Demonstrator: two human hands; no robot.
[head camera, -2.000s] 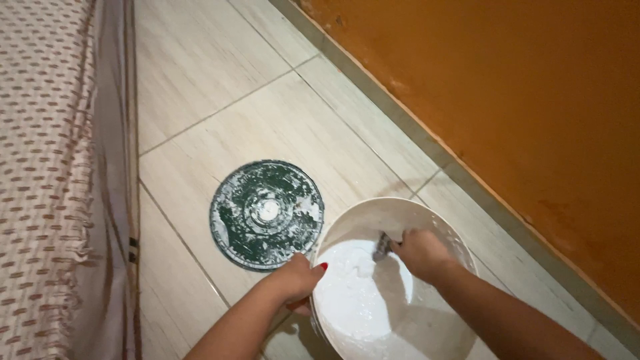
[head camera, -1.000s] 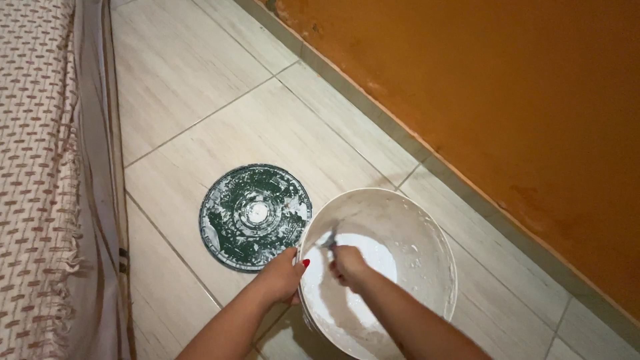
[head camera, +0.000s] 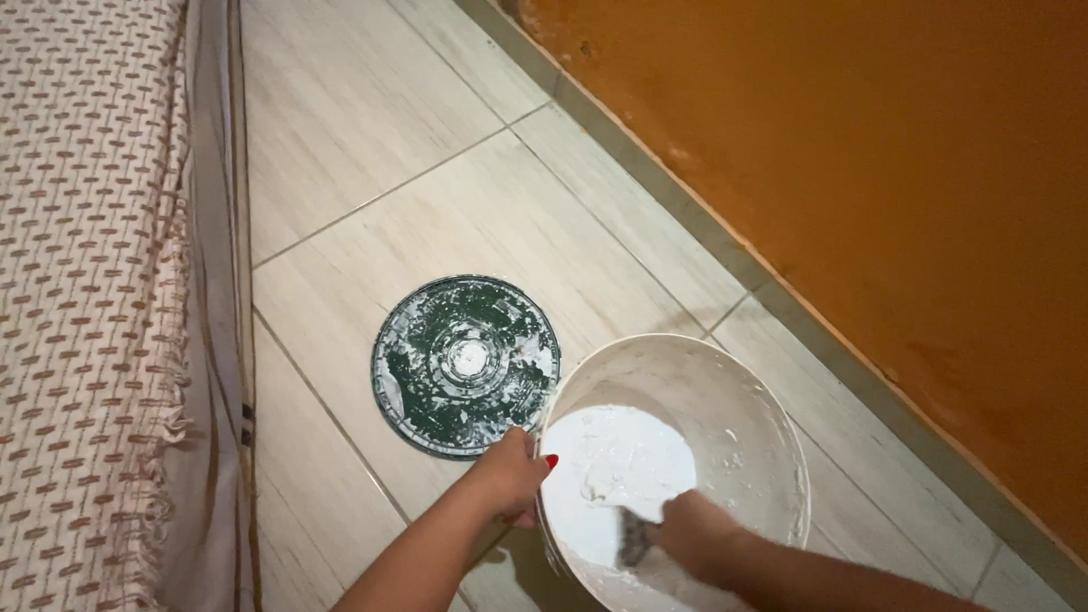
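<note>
A white plastic bucket (head camera: 756, 425) stands on the tiled floor at lower centre, with a thick white paste (head camera: 625, 450) inside. My left hand (head camera: 510, 476) grips its left rim, the thumb over the edge. Inside the bucket, my right hand (head camera: 701, 531) is closed on a tool with a flat metal blade (head camera: 633, 537), which looks like a putty knife; it is blurred and lies at the near side of the paste. A dark green round lid (head camera: 466, 365), smeared with white, rests on the floor just left of the bucket.
An orange wall (head camera: 833, 170) with a tiled skirting (head camera: 663, 178) runs diagonally along the right. At the left hangs a fringed, brown-and-cream woven cover (head camera: 85, 255) over a greyish cloth. Light floor tiles (head camera: 459, 212) lie between them.
My right hand with the tool has moved from the left side of the bucket's inside toward its near side. My left hand stays on the rim.
</note>
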